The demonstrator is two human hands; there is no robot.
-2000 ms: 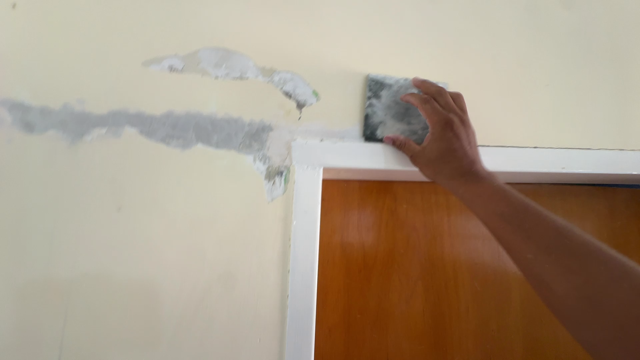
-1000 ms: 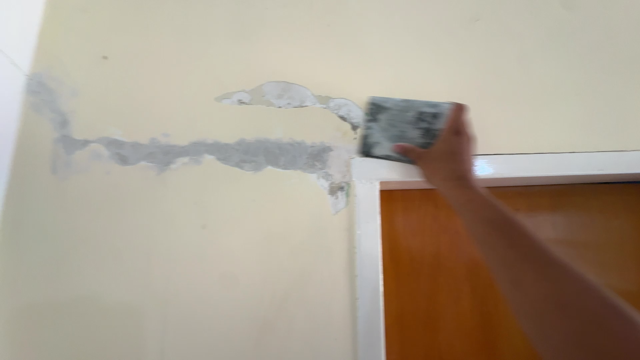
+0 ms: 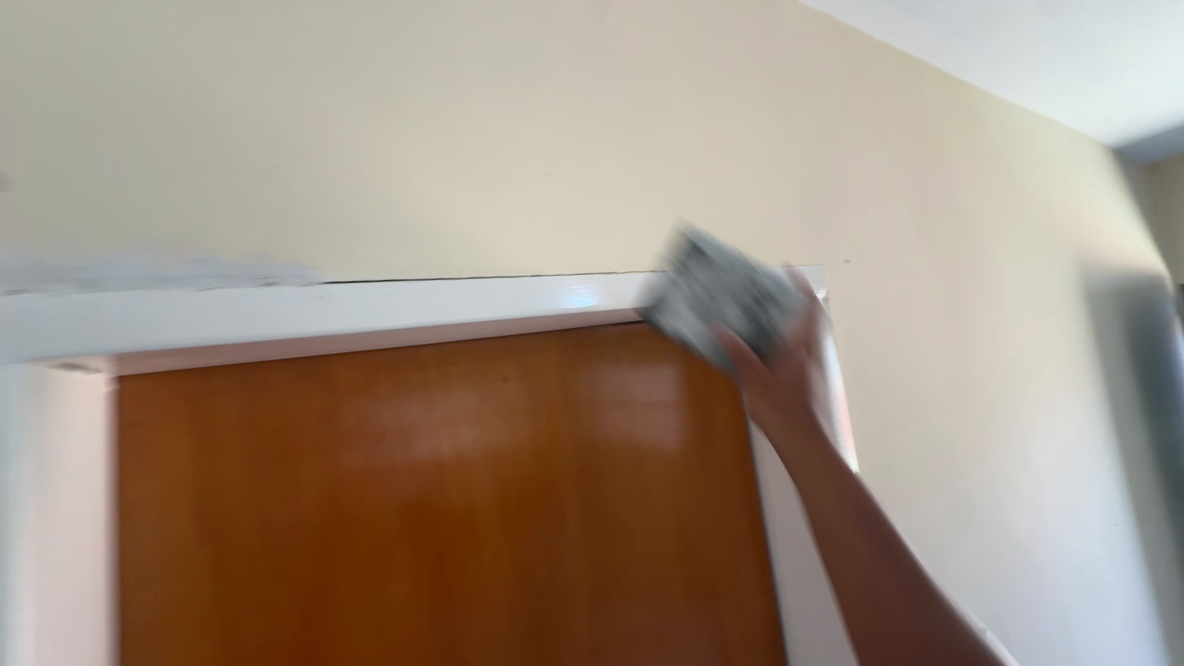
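My right hand [image 3: 782, 361] grips a flat, roughly square pad [image 3: 726, 294], mottled grey and dark, probably a sheet of sandpaper; motion blurs both. The pad is tilted and overlaps the top of the white door frame [image 3: 444, 301] near its right corner. Whether it touches the frame or the wall cannot be told. Below it is a brown wooden door [image 3: 444, 499]. A pale grey patch of filler [image 3: 157, 268] lies on the cream wall [image 3: 518, 139] just above the frame at the left. My left hand is out of view.
A thin dark gap [image 3: 462, 277] runs between the frame's top edge and the wall. The white ceiling [image 3: 1036, 55] slopes down at the upper right. A blurred dark shape [image 3: 1147, 370] stands at the far right.
My right hand has moved right along the door frame with the pad, from the frame's left corner to near its right one. The pad is now tilted. The view has swung right.
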